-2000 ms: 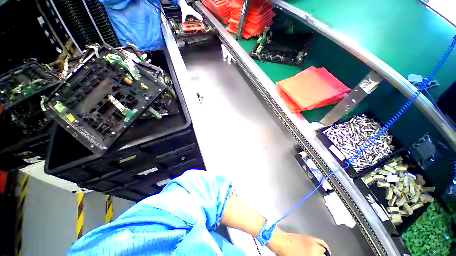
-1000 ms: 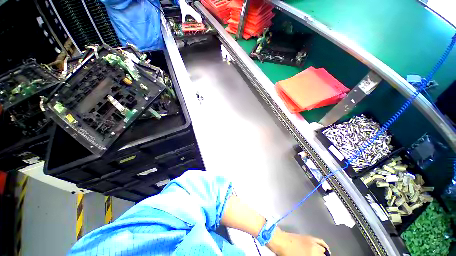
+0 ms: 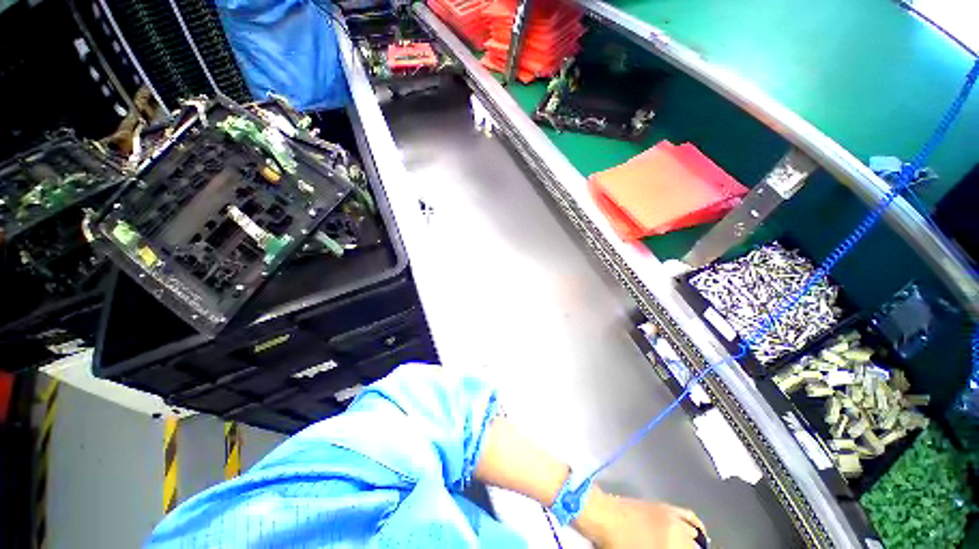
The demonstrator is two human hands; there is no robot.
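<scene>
My left hand (image 3: 644, 523) is at the bottom edge, partly cut off, over the metal plate (image 3: 515, 290) of the line. A dark covering shows on a fingertip. Its fingertips and anything they hold are out of the picture. A blue wrist strap (image 3: 571, 498) with a blue cord circles the wrist. My right hand is not in view. Bins of silver components (image 3: 771, 300), beige components (image 3: 856, 402) and green components (image 3: 923, 493) stand to the right, beyond the conveyor rail (image 3: 633, 281).
A stack of black totes (image 3: 322, 370) at left holds a tilted carrier fixture (image 3: 220, 214). Red sheets (image 3: 668, 191) and another black fixture (image 3: 601, 102) lie on the green shelf. A fixture with a red piece (image 3: 411, 56) lies far up the line. A person's blue smock (image 3: 285, 54) shows behind.
The white-looking hand or glove over the far fixture on the line has gone from view. My left hand has hardly moved.
</scene>
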